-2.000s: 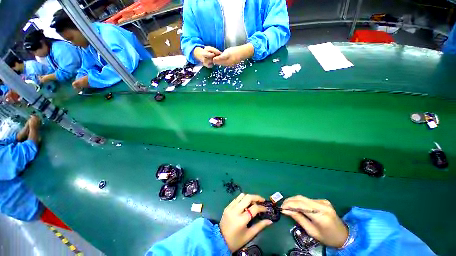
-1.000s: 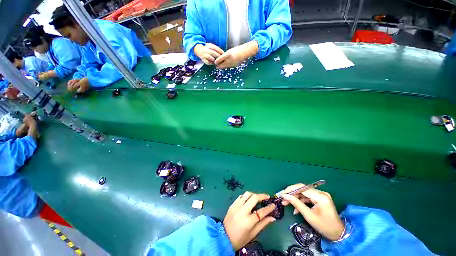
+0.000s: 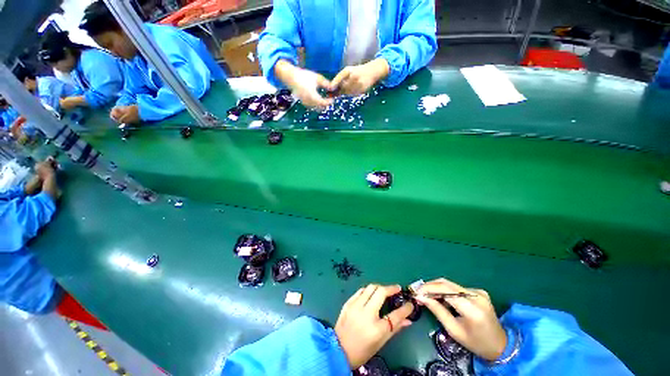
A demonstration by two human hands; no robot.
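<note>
My left hand (image 3: 373, 323) holds a black device housing (image 3: 402, 302) on the green bench, its fingers around the left side. My right hand (image 3: 468, 317) holds thin tweezers (image 3: 449, 295) with the tip at the housing. A small white piece (image 3: 416, 285) shows at the housing's top edge. The inside of the housing is mostly hidden by my fingers. Several more black housings (image 3: 448, 344) lie below and between my hands, some cut off by the bottom edge. A heap of tiny black parts (image 3: 345, 269) lies left of my hands.
A group of black housings (image 3: 253, 250) and a white square piece (image 3: 293, 297) lie on the left. Spaced housings (image 3: 380, 179) lie on the green belt (image 3: 470, 176). A worker in blue (image 3: 345, 44) sits opposite; others sit at left. A metal post (image 3: 81, 150) crosses the upper left.
The belt units have moved right, and the rightmost dark one has left the picture. My hands stay at the housing; the tweezers dropped from a raised slant to nearly level.
</note>
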